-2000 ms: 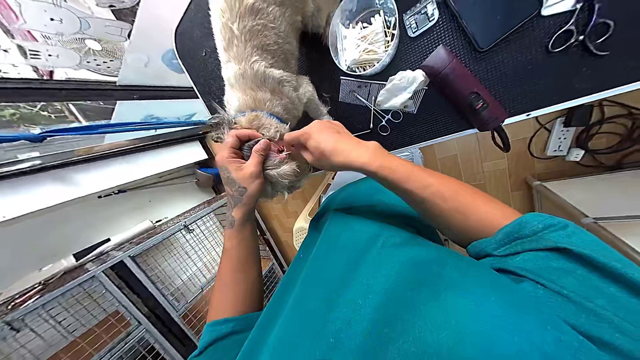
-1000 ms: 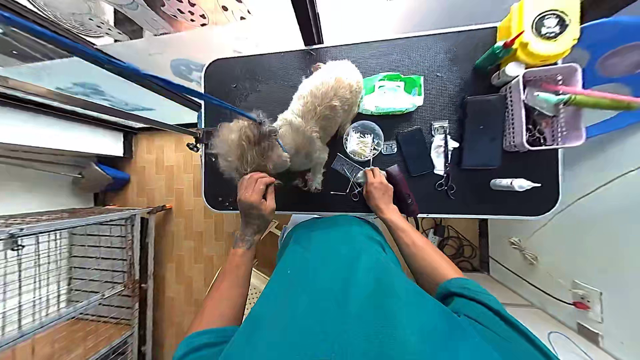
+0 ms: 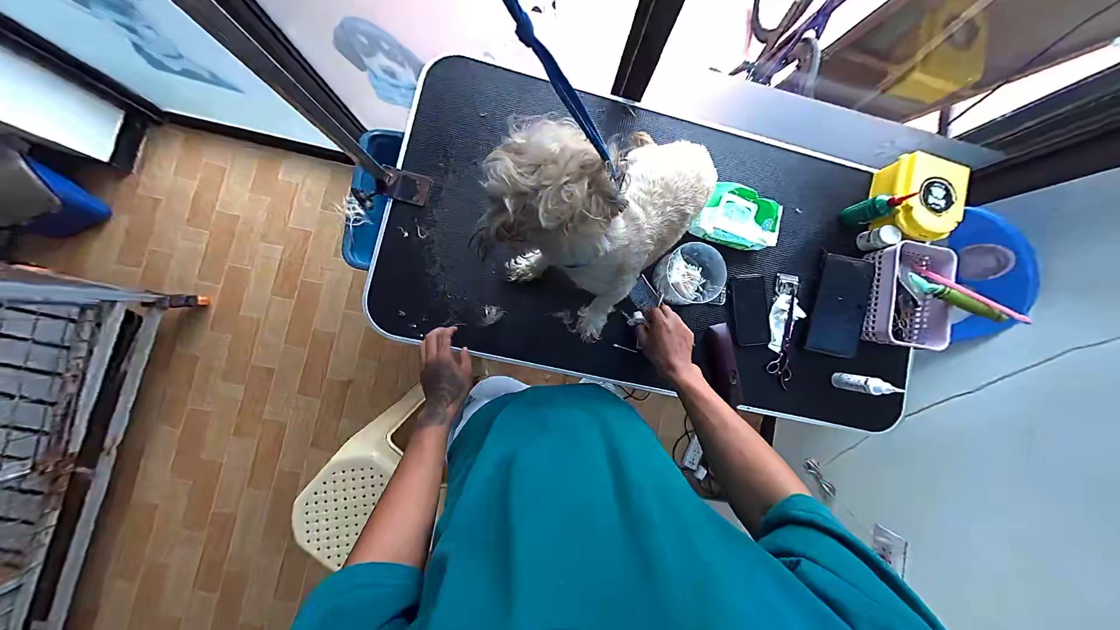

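A cream-coloured, partly clipped dog (image 3: 647,201) sits on the black grooming table (image 3: 542,346), a blue leash (image 3: 564,83) running up from its neck. At the table's front edge rests my left hand (image 3: 444,367), fingers apart and holding nothing. My right hand (image 3: 667,341) is low over the table beside the dog's front paw, its fingers at a thin metal tool and a bit of white cotton; its grip is partly hidden. Just above it stands a clear tub of cotton swabs (image 3: 691,276). A single swab (image 3: 625,348) lies left of that hand.
Right of my hand lie a dark maroon case (image 3: 722,363), a black phone (image 3: 749,311), scissors (image 3: 781,359), a black case (image 3: 840,306), a lilac basket (image 3: 910,297) and a white bottle (image 3: 864,383). Wet wipes (image 3: 739,216) lie behind. A plastic stool (image 3: 359,499) and wire cage (image 3: 52,455) stand left.
Both hands were at the dog's head two seconds ago; now they are apart, the right one by the tub. The dog's head has turned and moved away from my left hand. The view has shifted widely.
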